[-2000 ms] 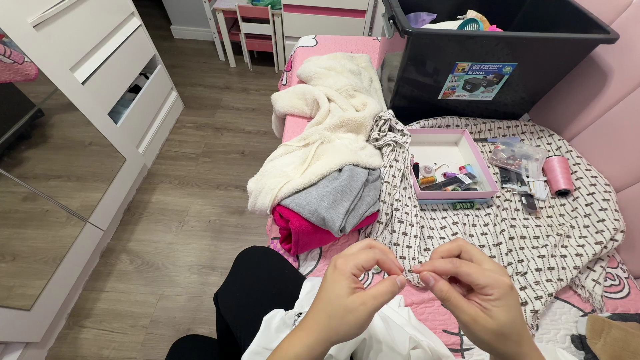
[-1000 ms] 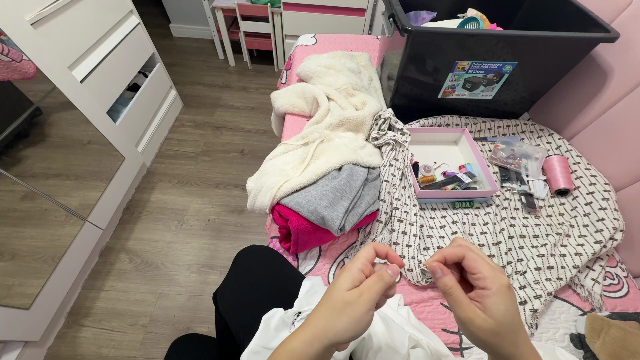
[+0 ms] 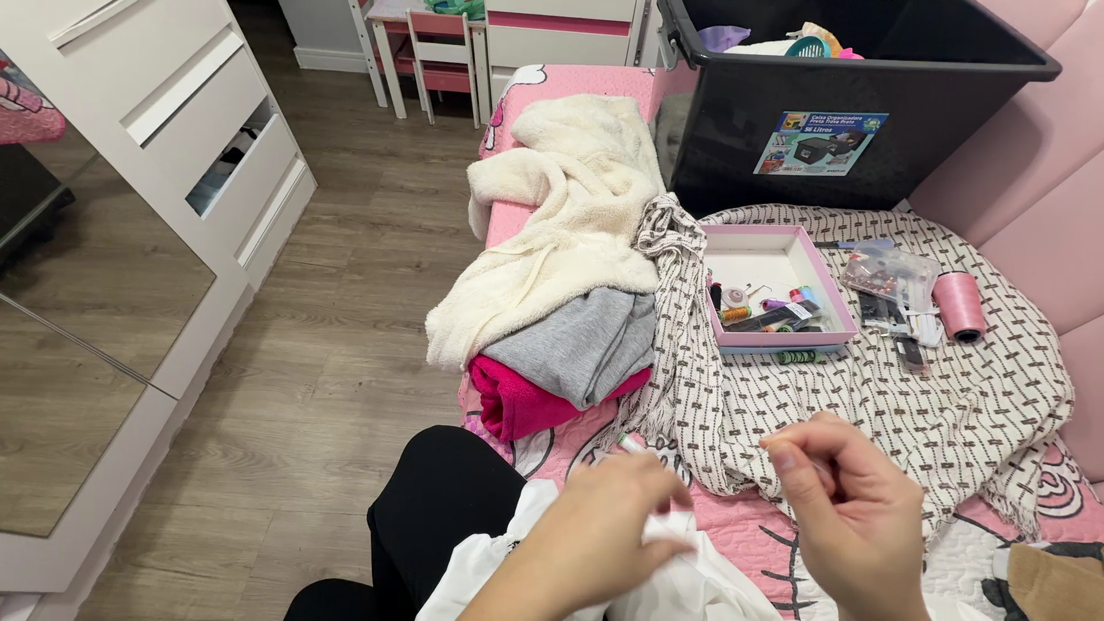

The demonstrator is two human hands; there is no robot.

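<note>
My left hand (image 3: 608, 526), a little blurred, hovers over a white cloth (image 3: 690, 573) on my lap, its fingers apart and nothing seen between them. At the right, thumb and forefinger of my right hand (image 3: 841, 509) are pinched together; whatever lies between them is too small to tell. Just beyond my left hand, a small thread spool (image 3: 631, 443) lies on the pink bedspread. Farther back, a pink-rimmed box (image 3: 828, 289) holds thread spools and small sewing items. A green spool (image 3: 798, 356) lies against the box's near side.
A patterned fringed throw (image 3: 975, 414) lies under the box, a plastic bag of small parts (image 3: 893, 272) and a pink thread cone (image 3: 959, 306). Folded clothes (image 3: 578, 345) and a cream fleece (image 3: 552, 250) are piled at the bed's left edge. A black storage bin (image 3: 733, 129) stands behind.
My hands, close together at the fingertips two seconds ago, have moved apart. My left hand has turned palm down and its fingers have opened.
</note>
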